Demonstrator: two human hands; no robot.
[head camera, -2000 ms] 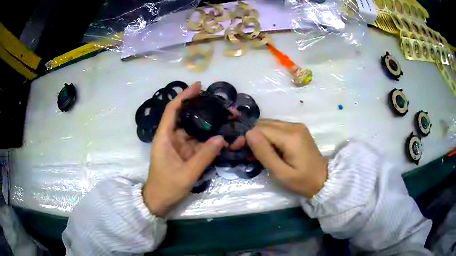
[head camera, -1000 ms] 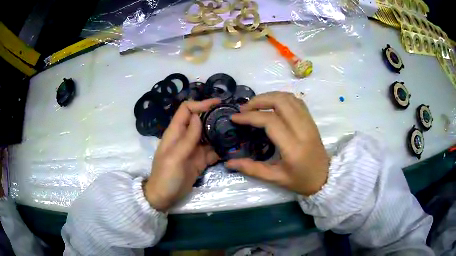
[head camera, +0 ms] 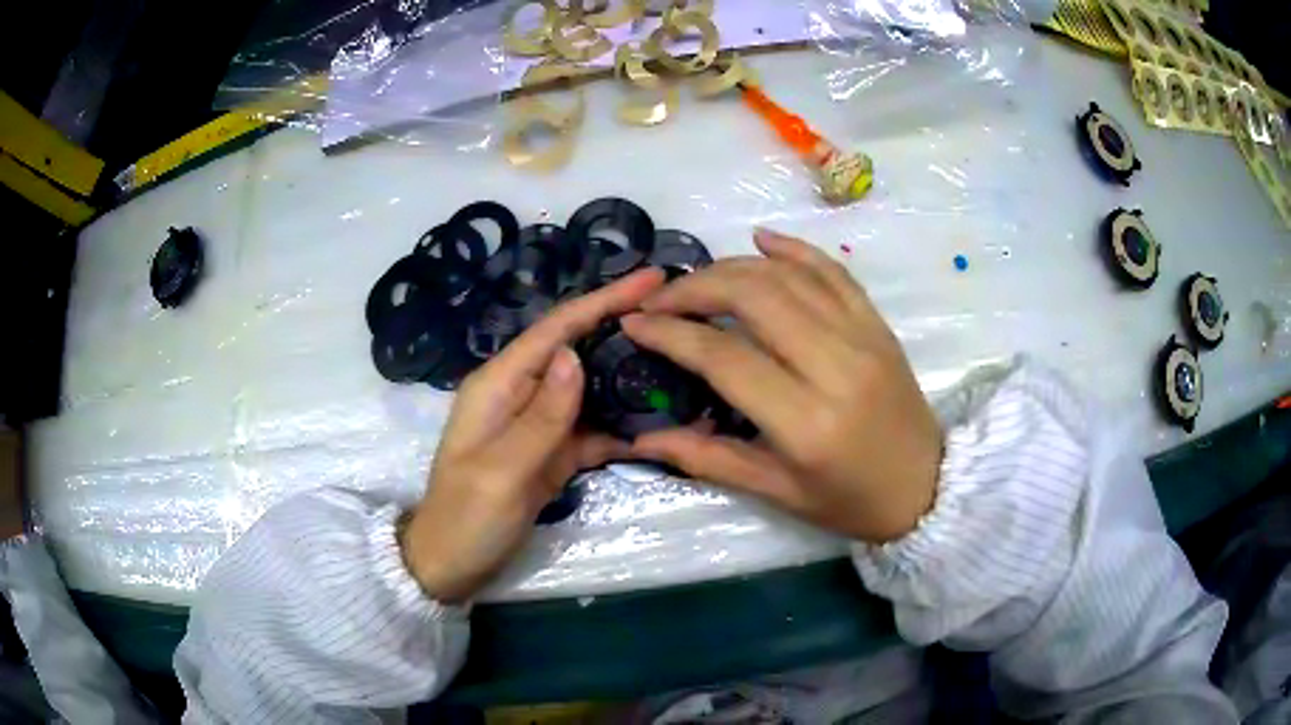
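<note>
A round black unit (head camera: 644,394) with a small green spot at its centre is held between both hands, over the near side of the ring pile. My left hand (head camera: 517,425) grips its left edge with thumb and fingers. My right hand (head camera: 807,390) curves over it from the right, fingertips on its upper edge and thumb at its lower edge. Black rings (head camera: 425,305) lie in an overlapping pile behind and left of the hands. The hands hide part of the unit and the pile, so I cannot tell whether a ring sits on the unit.
One black unit (head camera: 177,266) lies at the left. Several units with tan rings (head camera: 1133,247) lie at the right. An orange-handled tool (head camera: 800,135) lies beyond the pile, near peeled liners (head camera: 651,57). Adhesive ring sheets (head camera: 1196,78) and clear plastic (head camera: 920,36) are at the far side.
The unit has turned from edge-tilted to facing up, its green spot showing. My right hand has moved from beside the unit to over it, fingers now closed around its edge.
</note>
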